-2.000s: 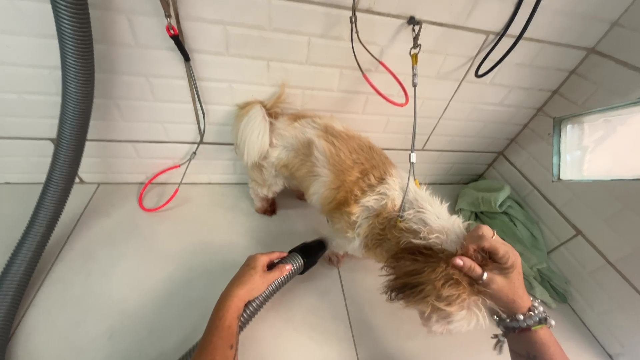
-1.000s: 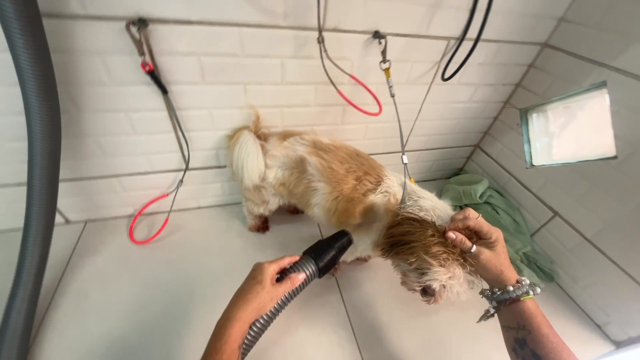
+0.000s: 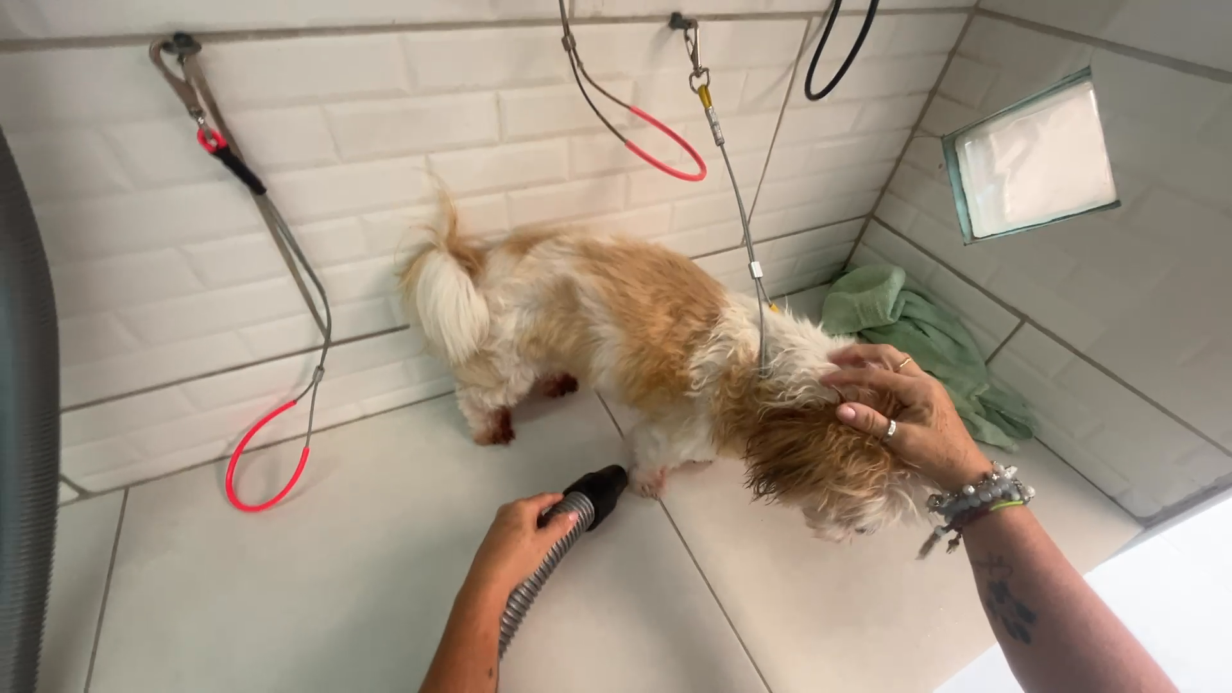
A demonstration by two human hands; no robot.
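A small tan and white dog [image 3: 626, 318] stands on the pale tiled floor, its head lowered at the right. My left hand [image 3: 527, 539] grips a ribbed grey dryer hose [image 3: 544, 577] just behind its black nozzle [image 3: 602, 493], which points at the dog's front paw. On the back of the dog's head rests my right hand [image 3: 900, 409], its fingers in the fur; whether they grip the fur cannot be told. A steel cable tether [image 3: 739, 202] runs from a wall hook down to the dog's neck.
Cable loops with red sleeves [image 3: 268, 462], [image 3: 669, 159] hang from the white tiled wall, as does a black loop [image 3: 839, 53]. A green towel [image 3: 924, 337] lies crumpled in the corner. A thick grey hose [image 3: 27, 414] hangs at the left edge. A glass block [image 3: 1035, 159] is set in the right wall.
The nozzle was beside the dog's chest a second ago and is now lower, by its front paw. My right hand has stayed at the dog's head.
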